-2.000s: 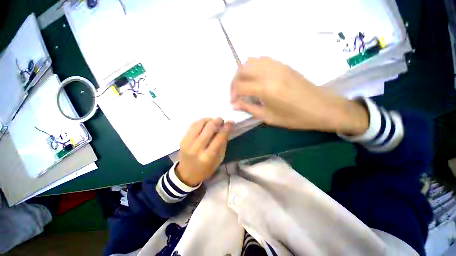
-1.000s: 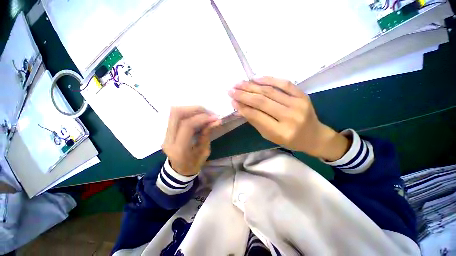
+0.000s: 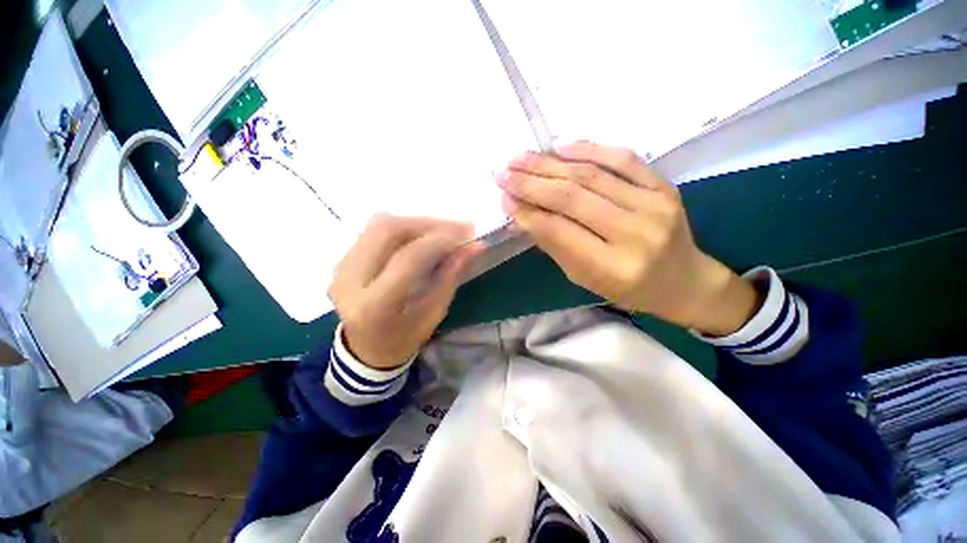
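Observation:
A white panel [image 3: 403, 127] lies in front of me, with a green circuit board [image 3: 245, 103], a yellow component [image 3: 214, 155] and thin wires at its left corner. A second white panel [image 3: 657, 74] lies to its right, across a narrow gap. My left hand [image 3: 398, 281] is slightly blurred, with curled fingers at the first panel's near edge. My right hand [image 3: 615, 228] has its fingers together over that panel's near right corner. The fingertips are close but apart. Any thin strip or liner between them is too small to tell, and the right thumb is hidden.
A white tape roll [image 3: 124, 182] lies flat at left, beside more panels with circuits on a greyboard [image 3: 69, 345]. Greyboard and white sheets [image 3: 806, 138] show under the right panel. The bench [image 3: 785, 223] is dark green. A person's pale sleeve [image 3: 90, 440] is at lower left.
My right hand has come down from above the panels to the near corner. My left hand has moved left and its fingers are more curled. The view has also shifted.

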